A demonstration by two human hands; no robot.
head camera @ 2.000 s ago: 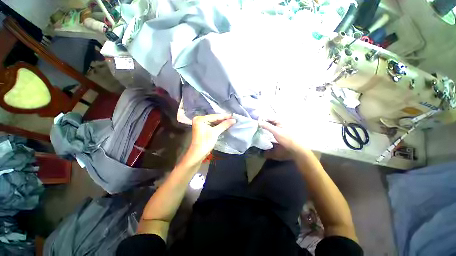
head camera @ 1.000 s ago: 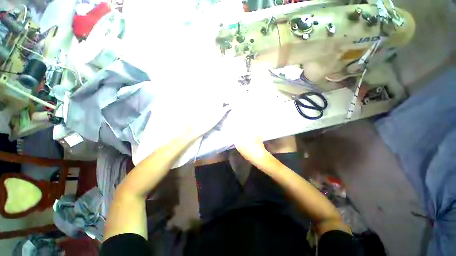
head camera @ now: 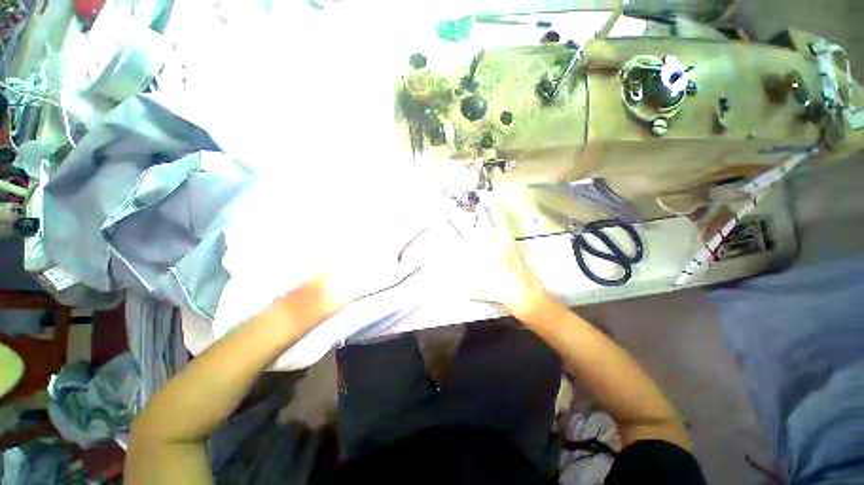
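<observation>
Cloth (head camera: 284,327), washed white by the lamp, lies on the machine table and hangs over its front edge. Grey garment panels (head camera: 171,213) lie crumpled at its left. My left hand (head camera: 327,294) rests on the cloth left of the needle; its fingers are lost in glare. My right hand (head camera: 512,275) is on the cloth just in front of the needle area (head camera: 469,197), fingers pointing towards it and also whitened. Whether either hand grips the cloth is hidden by glare. The cream-yellow sewing machine head (head camera: 606,123) runs to the right.
Fabric scissors (head camera: 606,251) with black handles lie right of my right hand. A measuring tape (head camera: 729,232) hangs at the machine's right end. A blue-grey cloth pile (head camera: 805,360) is at far right. Grey bundles (head camera: 95,398) and a red-brown chair (head camera: 38,327) are at lower left.
The cloth first held between both hands near the lap is now on the table at the needle. Both hands have moved onto it. The view has turned towards the machine.
</observation>
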